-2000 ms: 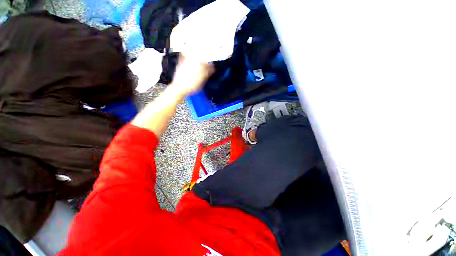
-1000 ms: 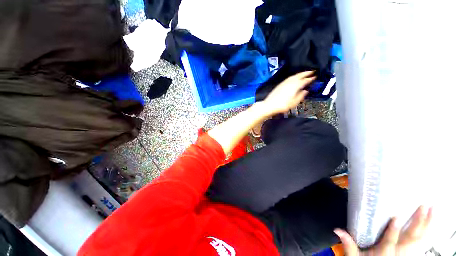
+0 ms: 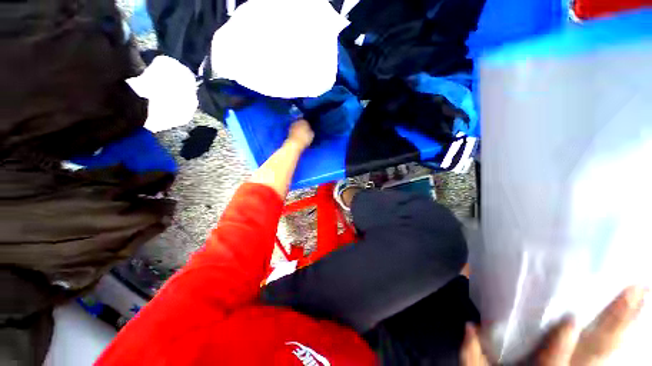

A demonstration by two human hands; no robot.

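Observation:
My left hand (image 3: 300,134), at the end of a red sleeve, reaches down into a blue plastic bin (image 3: 247,139) on the floor. Its fingers look curled, but whether they hold anything cannot be told. Black fabric pieces (image 3: 382,129) lie in and over the bin's right part. A large white piece (image 3: 279,50) lies across its back. My right hand (image 3: 590,332) is cut off by the bottom edge and blurred; its spread fingertips rest on the pale translucent surface with a blue edge (image 3: 557,186) at the right.
A bulky brown-black garment bundle (image 3: 64,207) fills the left side. Another white piece (image 3: 168,93) and a small black scrap (image 3: 199,141) lie between bundle and bin. A red frame (image 3: 327,221) stands on the speckled floor beside my dark-trousered leg (image 3: 400,250).
My left hand has moved left from the black fabric into the bin. The view has shifted, and the blue edge at the right now shows. My right hand remains at the lower right.

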